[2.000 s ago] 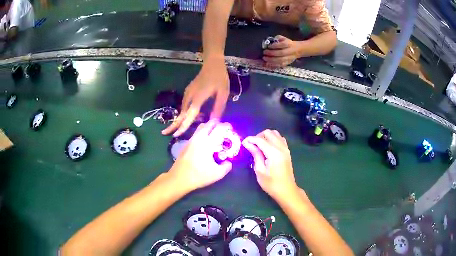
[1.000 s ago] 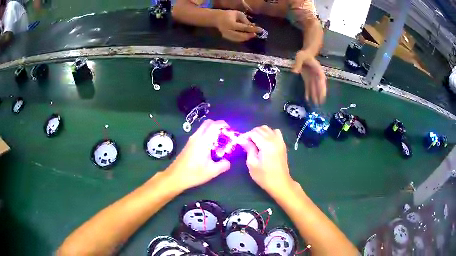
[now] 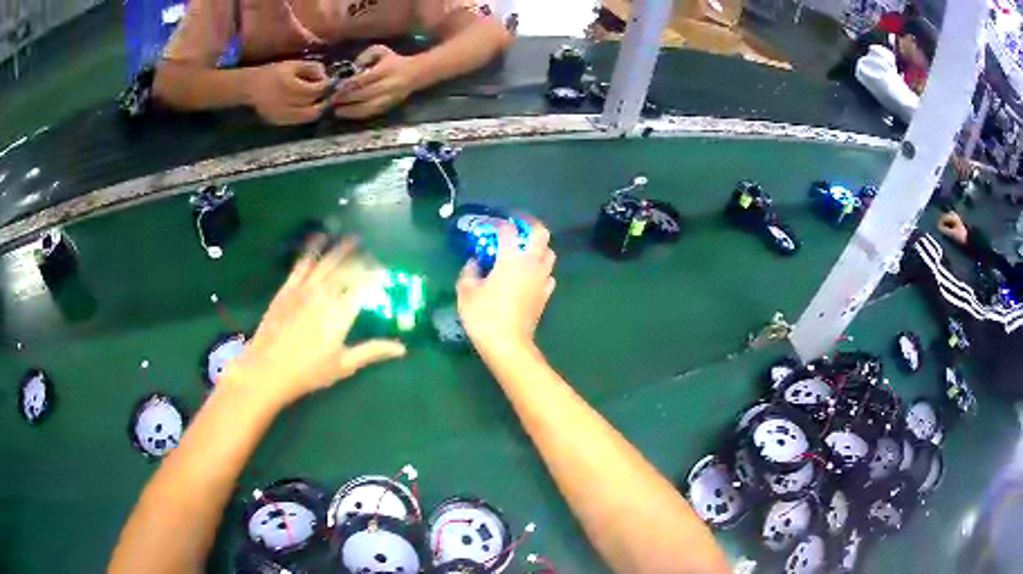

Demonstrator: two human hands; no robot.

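Note:
My left hand [image 3: 309,325] is open and blurred, its fingers spread just left of a housing glowing green [image 3: 397,298] on the green surface. A pale end cover [image 3: 450,326] lies right beside that housing. My right hand [image 3: 507,289] has its fingers closed around a housing glowing blue [image 3: 484,240], partly hidden by the fingers. Another end cover [image 3: 469,219] shows at its upper left. Whether a lead joins either pair cannot be seen.
Cover piles lie at the near edge [image 3: 379,549] and at right [image 3: 782,440], beside a metal post [image 3: 869,241]. Housings stand along the far rail [image 3: 449,139]; joined units lie at right. Loose covers lie at left. A person opposite holds a part.
The view has shifted right. The glowing unit formerly between both hands is apart from them and looks green. My left hand has opened; my right hand has moved onto a blue-lit housing.

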